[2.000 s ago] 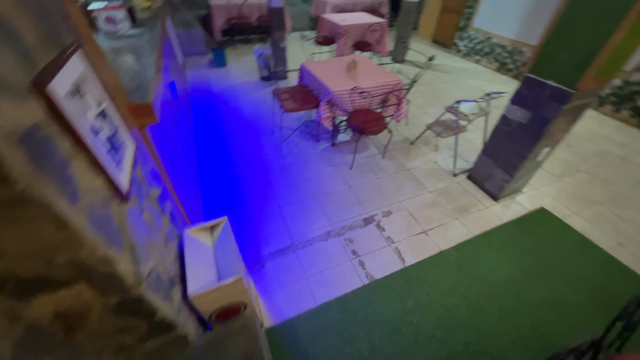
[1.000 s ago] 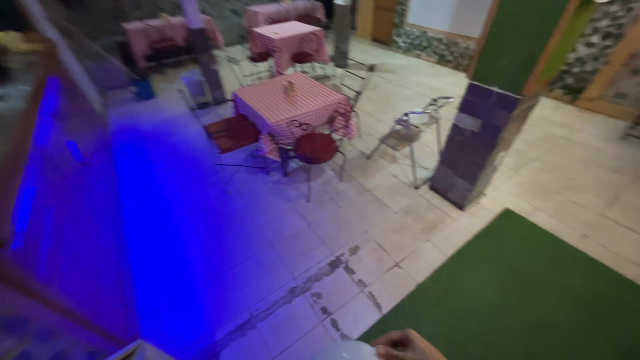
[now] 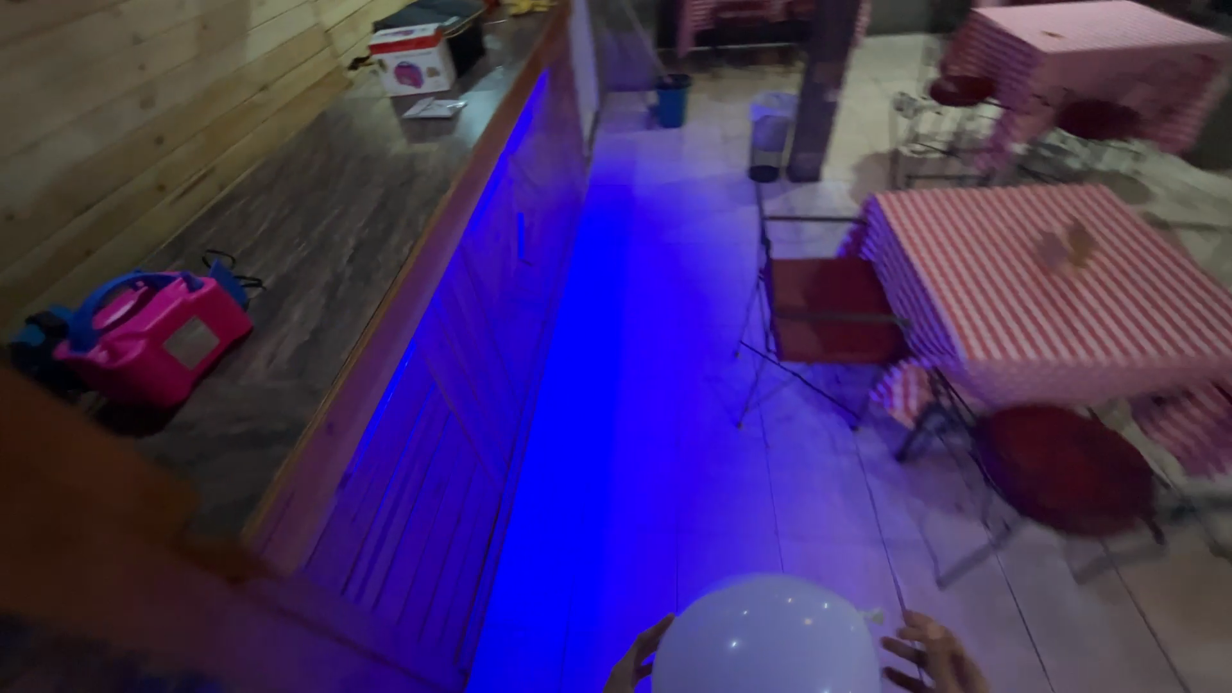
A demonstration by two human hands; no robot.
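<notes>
A white inflated balloon shows at the bottom edge, its knotted end pointing right. My left hand touches the balloon's left side, with its lower part cut off by the frame. Close to the knot, my right hand has its fingers spread, and I cannot tell whether they touch the balloon. On the dark counter at the left stands a pink electric balloon pump with a blue handle.
The long counter runs along the left, bearing a white and red box. At the right are a table with a checked cloth, a red chair and a round red stool. Bins stand farther back.
The view has swung left and moved forward to the counter. Both hands now show around the balloon; one second ago only one hand and the balloon's edge showed at the bottom.
</notes>
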